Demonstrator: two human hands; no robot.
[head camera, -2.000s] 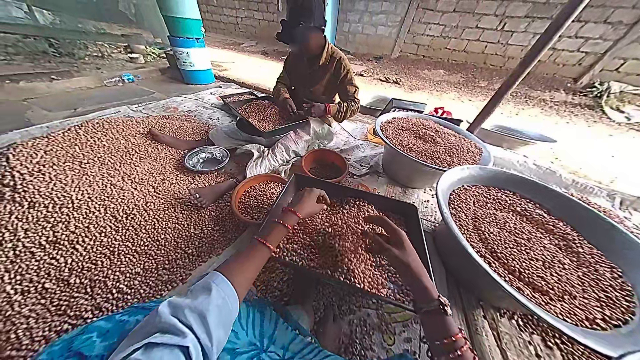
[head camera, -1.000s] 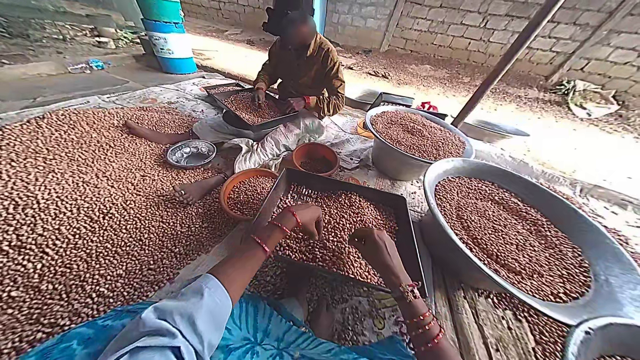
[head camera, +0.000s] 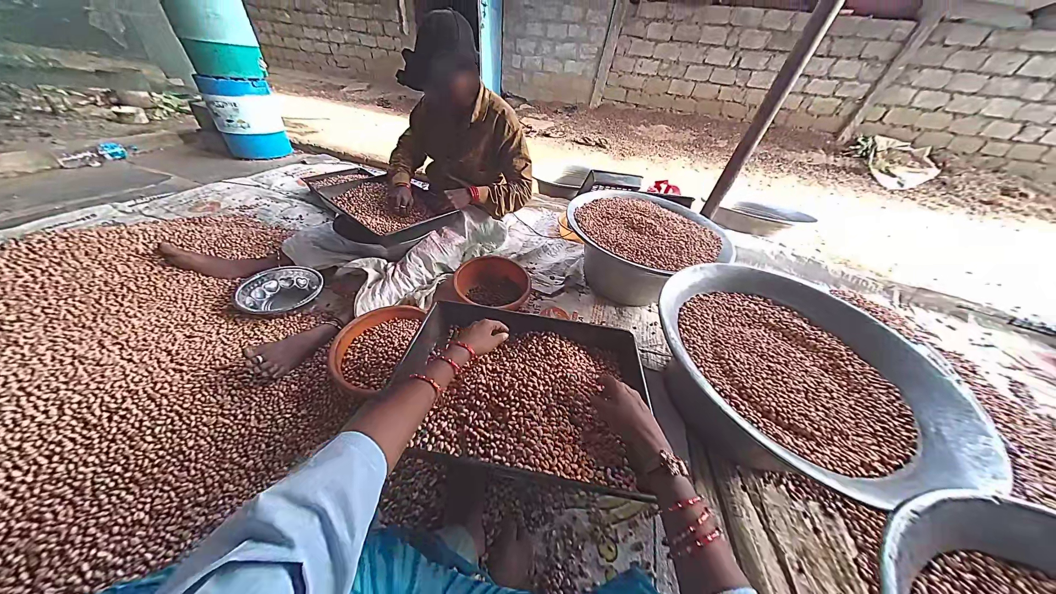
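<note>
A dark rectangular tray (head camera: 540, 323) full of reddish-brown nuts or seeds (head camera: 528, 404) lies in front of me. Over its far left part is my left hand (head camera: 481, 337), fingers bent; whether it pinches a nut is too small to tell. My right hand (head camera: 625, 412) is at the tray's right side, its fingertips hidden against the nuts. An orange-brown bowl (head camera: 338, 363) holding more nuts touches or nearly touches the tray's left side. Behind the tray stands a second clay-coloured bowl (head camera: 492, 268) with a few dark pieces inside.
Large metal basins of nuts (head camera: 961, 445), (head camera: 602, 276) stand at the right, with another basin (head camera: 899, 528) at the lower right corner. A spread heap of nuts (head camera: 148, 396) covers the left. Across sits a person (head camera: 466, 148) with a tray (head camera: 379, 206); a metal plate (head camera: 278, 290) lies near their feet.
My left hand has moved from the tray's middle toward its far left part. My right hand has shifted toward the tray's right edge. The other person's hands remain over their tray.
</note>
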